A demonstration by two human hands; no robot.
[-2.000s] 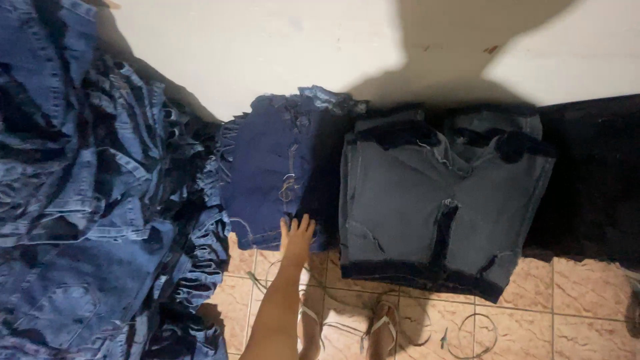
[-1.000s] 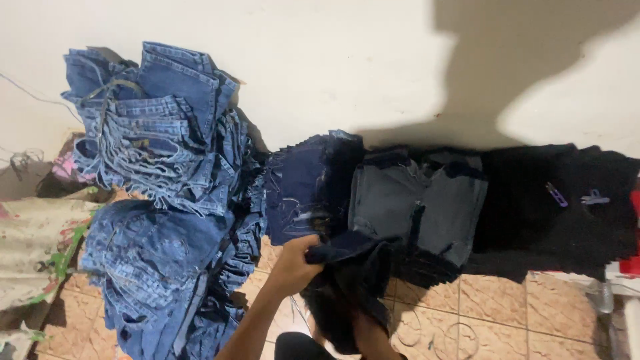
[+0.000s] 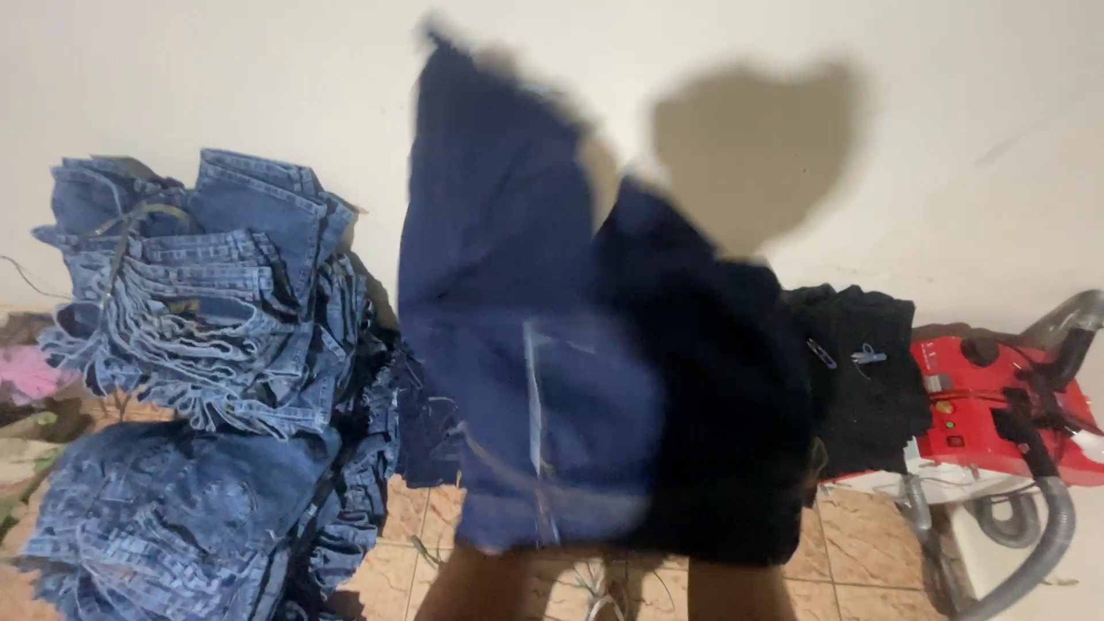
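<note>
A dark blue garment [image 3: 509, 250], blurred by motion, is spread upright in front of me; its right part lies in black shadow. My left hand [image 3: 487, 556] and my right hand [image 3: 740, 573] meet its lower edge, the fingers mostly hidden by the cloth, which they hold up. Behind its left edge shows a stack of dark blue garments [image 3: 427, 431]. At the left, a tied bundle of blue denim pieces [image 3: 211, 276] lies above another denim pile [image 3: 181, 509]. Right of the garment is a black cloth stack [image 3: 867, 414] bearing two small purple tools [image 3: 821, 354].
A red machine [image 3: 975, 388] with grey hoses [image 3: 1048, 526] stands at the right on a white surface. A pale wall [image 3: 259, 69] rises behind the piles. Tiled floor [image 3: 862, 543] and part of my feet show below. Pink cloth [image 3: 30, 375] lies at far left.
One second ago both hands were at dark cloth near the stacks; now a dark blue garment is raised and spread, hiding the grey garment seen before.
</note>
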